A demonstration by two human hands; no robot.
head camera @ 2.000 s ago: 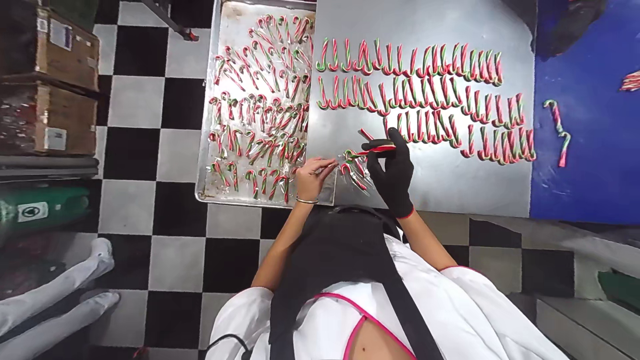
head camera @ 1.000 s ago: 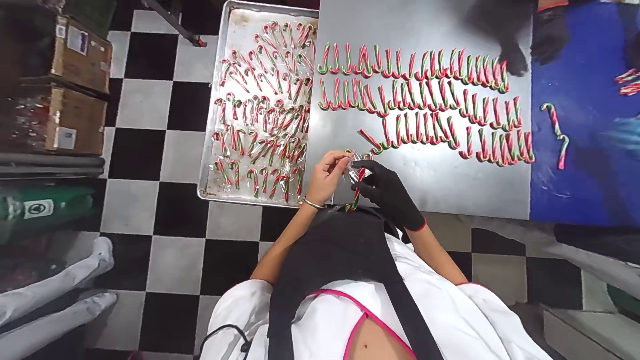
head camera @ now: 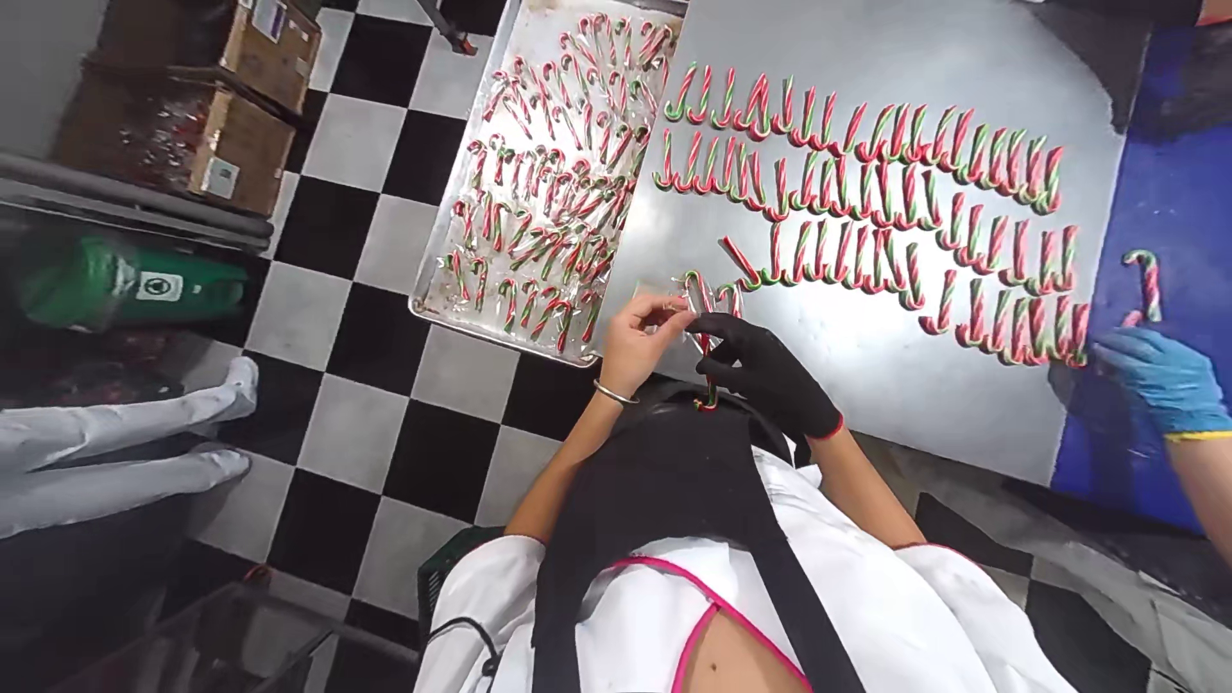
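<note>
My bare left hand, with a bracelet at the wrist, pinches clear plastic wrap at the near edge of the metal table. Beside it my right hand, in a black glove with red trim, holds a candy cane whose hooked end points down towards my apron. Wrapped candy canes lie just beyond my fingers. Unwrapped red, white and green candy canes stretch in three rows across the table. Many wrapped ones cover the sheet tray at the left.
The metal sheet tray adjoins the table. At the right, another person's blue-gloved hand is near a candy cane on the blue surface. Cardboard boxes, a green bin and a person's white-clad legs are at the left.
My hands have come together over the candy cane since two seconds ago. A blue-gloved hand has come in at the right, and the dark-gloved hand at the far right of the table has gone from view.
</note>
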